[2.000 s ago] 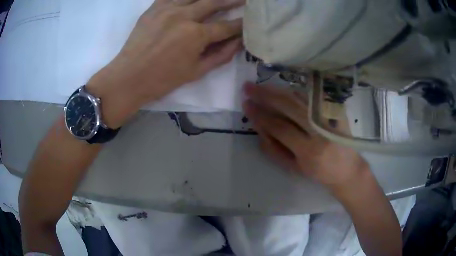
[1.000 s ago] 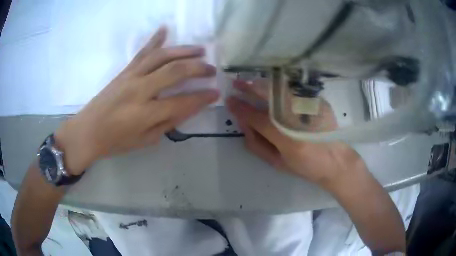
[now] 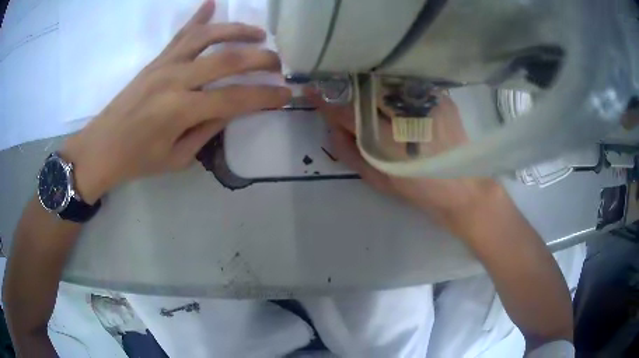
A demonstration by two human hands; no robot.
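Note:
A large white garment panel (image 3: 91, 77) lies on the machine table at the upper left. My left hand (image 3: 189, 98) rests on it, palm down with fingers spread, fingertips at the left end of the machine head. My right hand (image 3: 392, 147) is partly hidden behind the pale curved bar (image 3: 371, 157); its fingertips reach under the head near the needle area. Whether it pinches cloth cannot be told. The sewing machine head (image 3: 420, 35) covers the upper right and hides the needle and the panel's right edge.
The slide plate (image 3: 273, 143) with a dark outline lies in the pale table (image 3: 315, 238). A white stitched pile (image 3: 543, 171) sits right of the curved bar. White cloth (image 3: 371, 321) with a dark motif lies on the lap below the table edge.
The view has shifted, so the machine head appears further left. My left hand moved left and down from its first position, its fingers now spread; the panel's lower edge has moved up, baring more slide plate.

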